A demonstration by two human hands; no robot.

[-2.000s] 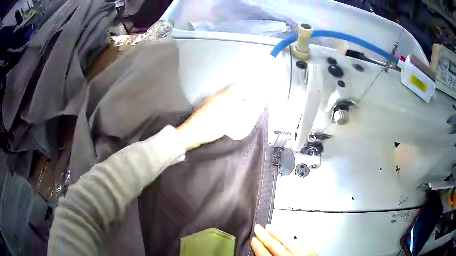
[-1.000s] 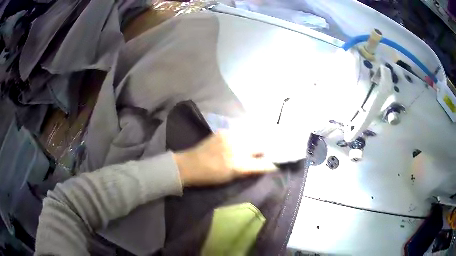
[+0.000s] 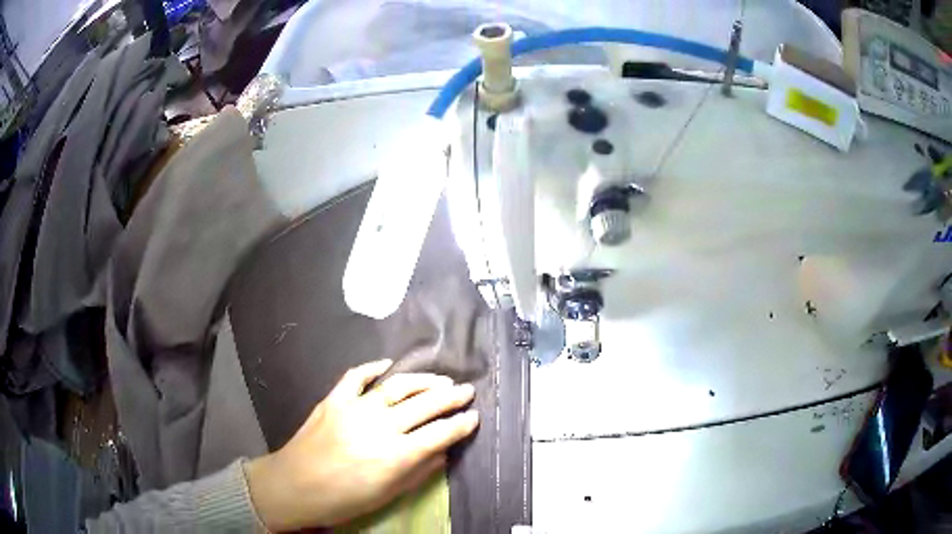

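The dark grey-brown garment panel (image 3: 303, 302) lies on the machine bed. Its stitched front edge (image 3: 512, 417) runs from the bottom of the view up to the presser foot area (image 3: 524, 332). My left hand (image 3: 360, 448) lies palm down on the panel, left of this edge, fingers bent and slightly apart; cloth bunches just beyond the fingertips. The olive-yellow patch (image 3: 423, 511) is partly hidden under my left hand. My right hand is not recognisable; only a tiny pale spot shows at the bottom rim by the edge.
The white machine head has a tension knob (image 3: 611, 221), a blue air tube (image 3: 595, 37) and a cream fitting (image 3: 496, 68). A bright white elongated piece (image 3: 391, 240) overhangs the panel. Grey-brown cloth (image 3: 63, 209) is piled at left. A dark flat object (image 3: 885, 433) lies at right.
The view has shifted. My left hand has come back from near the needle area to lower on the panel. The dark panel now lies flatter. My right hand's fingers, visible two seconds ago, are gone.
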